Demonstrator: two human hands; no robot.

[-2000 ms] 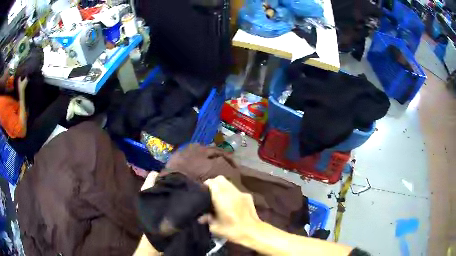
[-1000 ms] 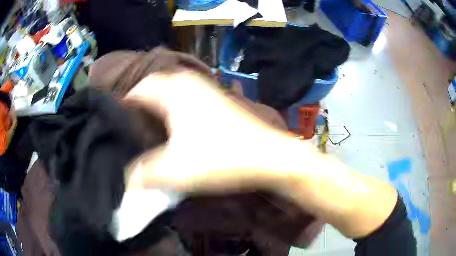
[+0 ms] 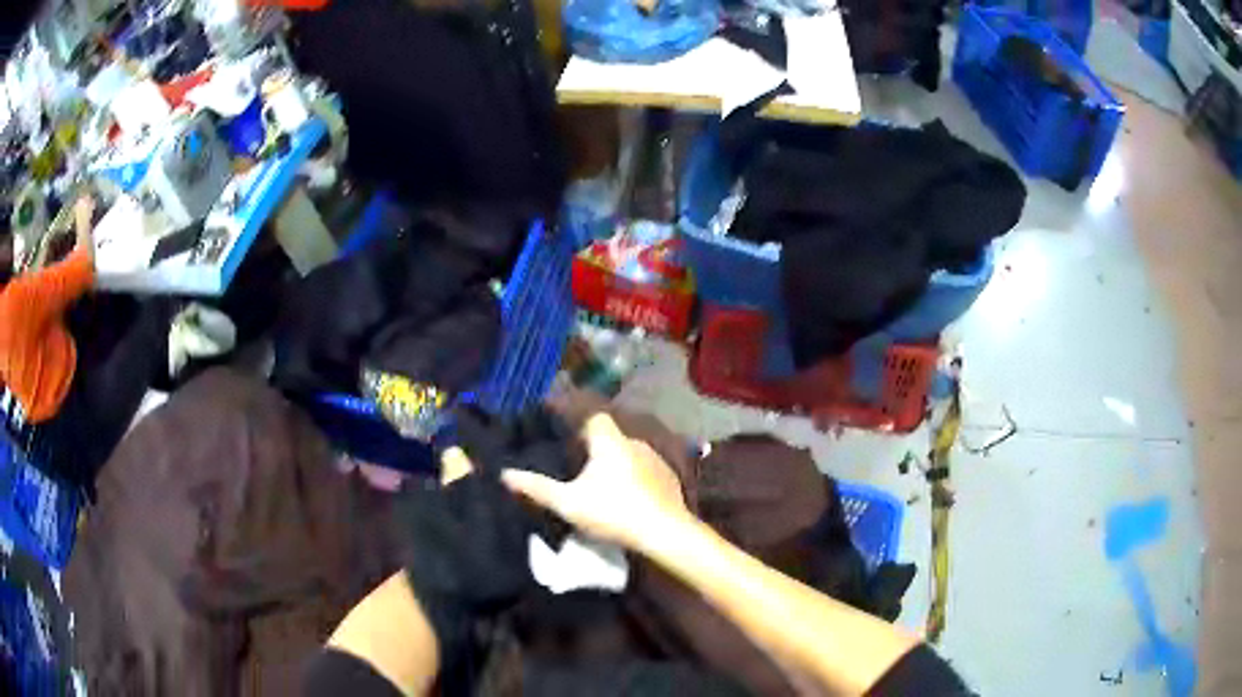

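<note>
A garment with black parts (image 3: 470, 538) and brown cloth is held in front of me, low in the middle of the view. My right hand (image 3: 613, 488) grips its upper part, thumb pointing left. My left hand (image 3: 456, 466) is mostly hidden behind the black cloth; only fingertips and the forearm show. A white patch (image 3: 578, 564) lies on the garment below my right hand. A large brown garment pile (image 3: 218, 517) stands at the left. More brown cloth (image 3: 766, 493) lies over a small blue basket (image 3: 872, 523) at the right.
A large blue crate (image 3: 534, 327) holds black cloth and a yellow packet. A light-blue tub (image 3: 906, 313) heaped with black garments (image 3: 872, 218) stands over a red crate (image 3: 729, 357). A red carton (image 3: 629, 292) is beside it. A person's orange sleeve (image 3: 41, 334) shows at the left.
The garment was swung up leftward close to the camera, blurred, and is now lower in the middle again. A white patch now shows on it. The view has shifted with my head.
</note>
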